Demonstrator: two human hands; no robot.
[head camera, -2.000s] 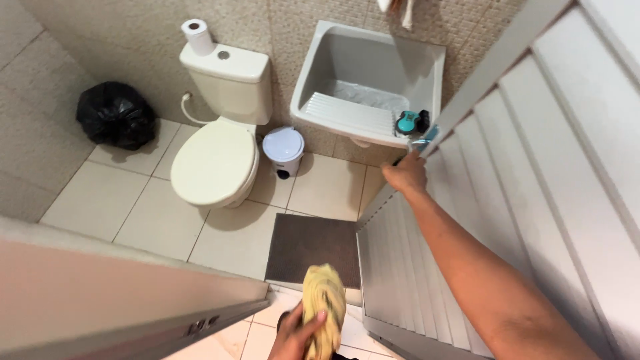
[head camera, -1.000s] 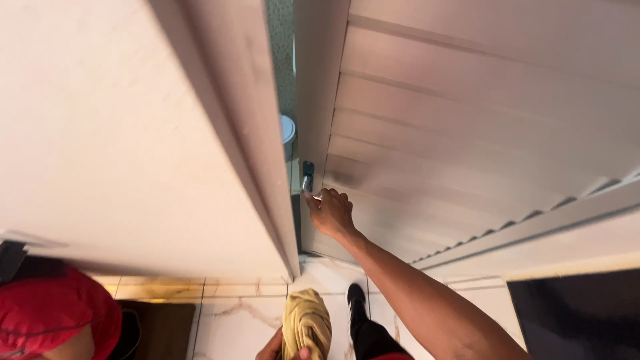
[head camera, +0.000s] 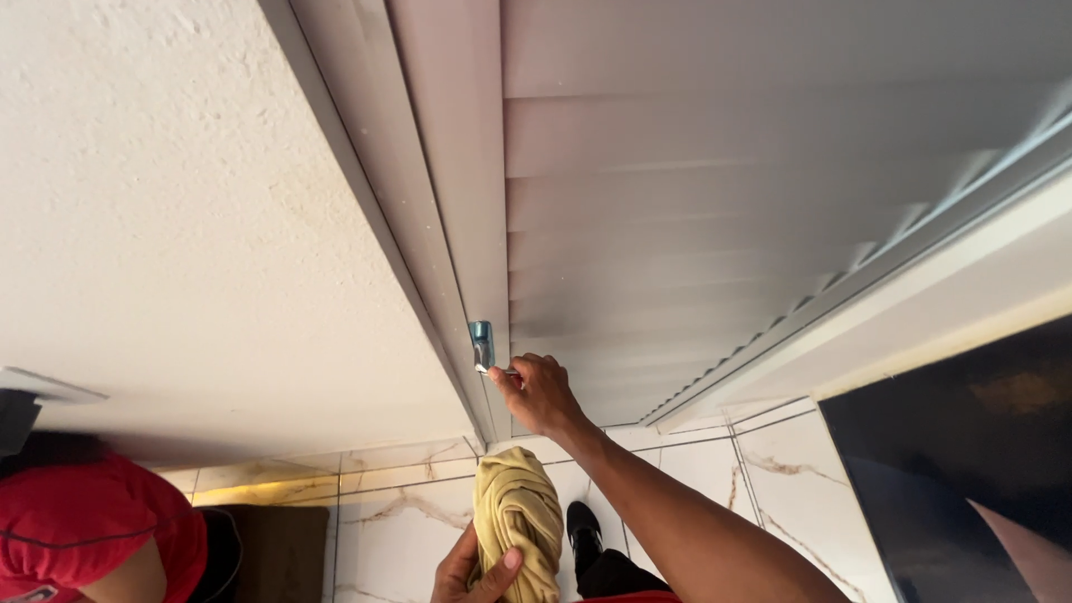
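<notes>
My left hand (head camera: 486, 569) grips a bundled yellow cloth (head camera: 519, 519) at the bottom centre, thumb across its front. My right hand (head camera: 540, 392) reaches forward to the louvered metal door (head camera: 620, 209), its fingers closed around the lever of the metal door handle (head camera: 481, 343). The door stands against its frame (head camera: 368, 134), with no gap visible between them. The cloth hangs in front of the foot of the frame, below the handle.
A textured cream wall (head camera: 184, 218) rises on the left. At the lower left is a person in a red shirt (head camera: 100, 519), beside a dark mat (head camera: 280, 544). Marbled floor tiles (head camera: 695, 477) lie below, and a glossy dark panel (head camera: 963, 452) is at the right.
The door has swung shut; earlier frames show a toilet and a sink through the doorway, then a narrow gap. My right hand has stayed at the handle, and my left still holds the cloth.
</notes>
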